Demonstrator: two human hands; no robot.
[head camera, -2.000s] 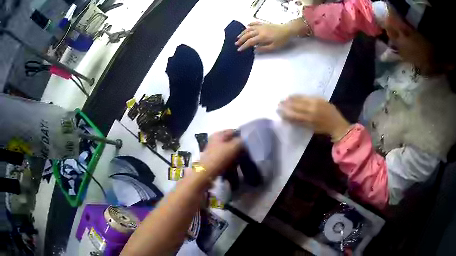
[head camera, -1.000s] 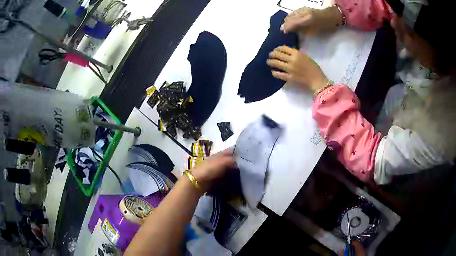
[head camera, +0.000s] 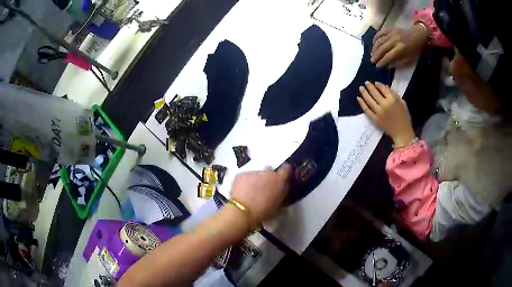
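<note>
My left hand (head camera: 261, 193), with a gold bracelet, reaches in from the lower left. Its fingers are closed on the near end of a dark curved panel (head camera: 317, 148), dark face up over the white table's front part. A small faint label-like mark shows on this panel near my fingers. Two more dark panels, one in the middle (head camera: 300, 78) and one at the left (head camera: 227, 84), lie flat. A heap of small black and yellow labels (head camera: 185, 129) touches the left panel. My right hand is not in view; thin silver blades (head camera: 375, 268) show at the bottom right.
A seated person's two hands rest on another dark panel (head camera: 356, 89) at the right. A single label (head camera: 241, 156) and yellow labels (head camera: 206, 190) lie near my wrist. Striped curved pieces (head camera: 151, 196), a purple machine end (head camera: 104, 238) and a green basket (head camera: 117, 157) are at the left.
The panel in my left hand has turned from its pale side to its dark side. The other person's hands moved right onto another panel. The blue scissors handle left view at the bottom.
</note>
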